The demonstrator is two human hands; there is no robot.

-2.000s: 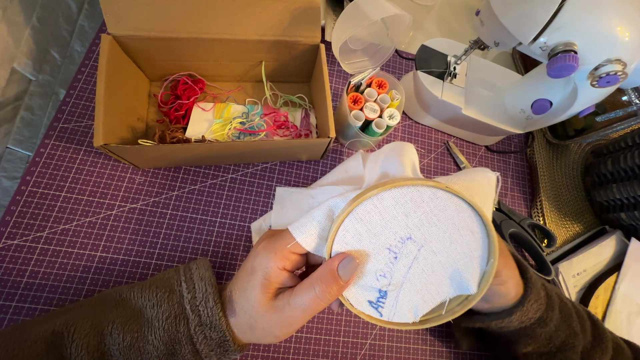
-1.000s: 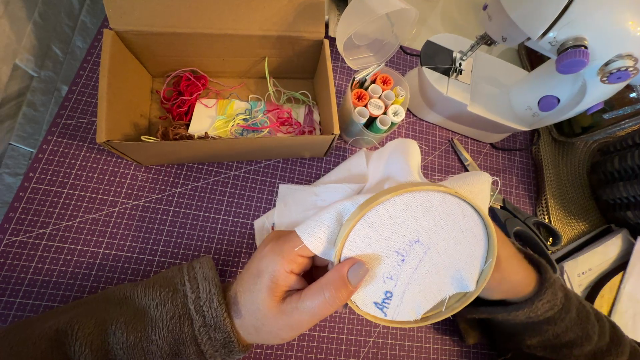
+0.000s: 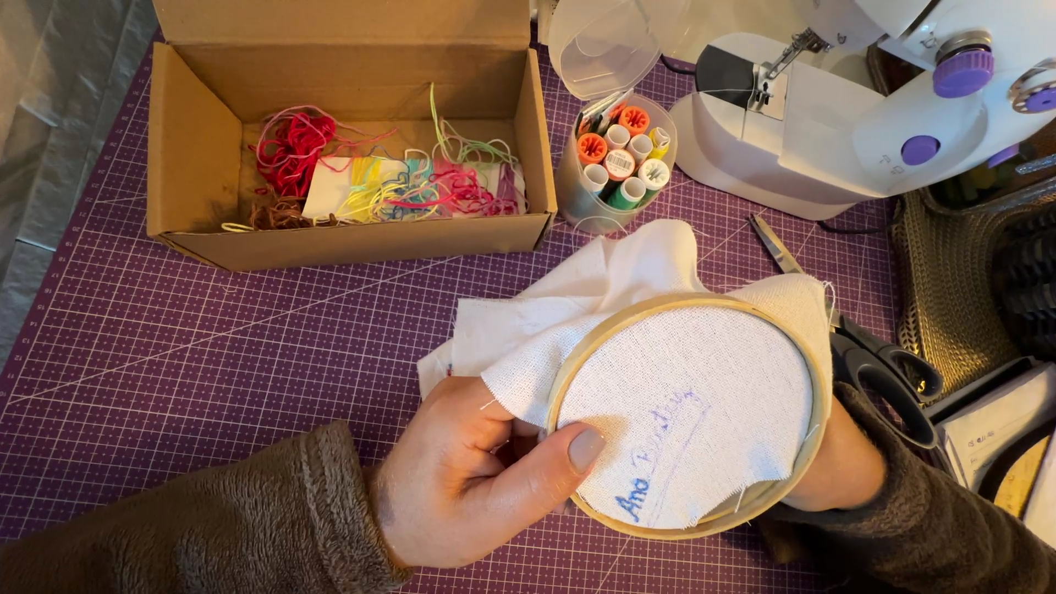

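A round wooden embroidery hoop point(image 3: 568, 375) holds white woven fabric point(image 3: 726, 371) with blue stitched and drawn lettering. My left hand point(image 3: 487, 478) grips the hoop's left rim, thumb on the fabric, fingers behind. My right hand point(image 3: 841, 458) is at the right side, mostly hidden behind the hoop, so its fingers and anything in them cannot be seen. Loose white cloth point(image 3: 610, 272) spreads behind the hoop over the cutting mat. A pair of dark-handled scissors point(image 3: 883, 371) lies just right of the hoop, partly covered by the cloth.
A cardboard box point(image 3: 355, 247) with tangled embroidery floss point(image 3: 396, 190) stands at the back left. Beside it is a clear plastic tub point(image 3: 606, 210) of thread spools. A white sewing machine point(image 3: 825, 148) stands back right. A woven mat point(image 3: 949, 289) and papers point(image 3: 998, 421) lie right, on or near the purple cutting mat point(image 3: 231, 346).
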